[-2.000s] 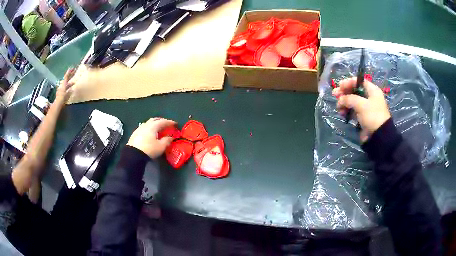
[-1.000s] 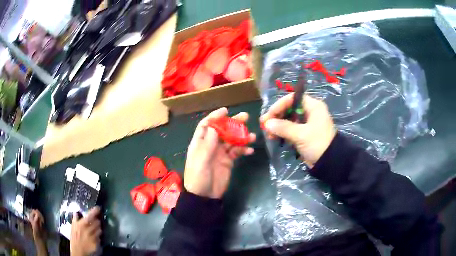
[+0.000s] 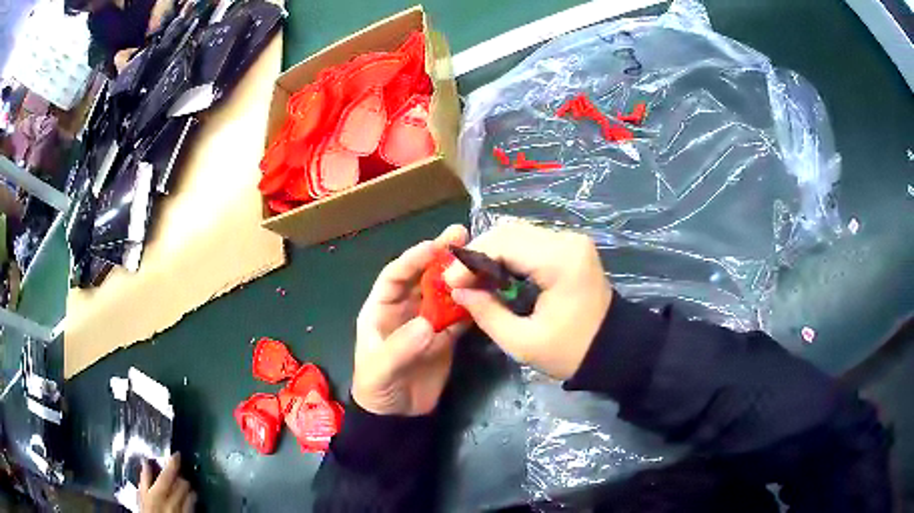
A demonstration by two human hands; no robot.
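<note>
My left hand (image 3: 396,346) holds a red moulded part (image 3: 438,296) between fingers and thumb, above the bench. My right hand (image 3: 546,291) grips a slim dark trimming tool (image 3: 491,273) with a green spot. Its dark tip is at the part's upper edge; my fingers partly hide tool and part. A small group of red parts (image 3: 312,416) lies on the bench left of my hands. Thin red scraps (image 3: 598,120) lie on the clear plastic bag (image 3: 702,180), beyond my right hand.
An open carton (image 3: 366,203) heaped with red parts stands beyond my left hand. Black printed packs (image 3: 150,110) lie piled on a flattened cardboard sheet (image 3: 215,230) at the left. Another person's hand (image 3: 165,489) is at a separate black pack (image 3: 146,426) at lower left.
My left hand has picked up a red part from the group. My right hand has brought the tool from over the plastic to that part. The view has swung right.
</note>
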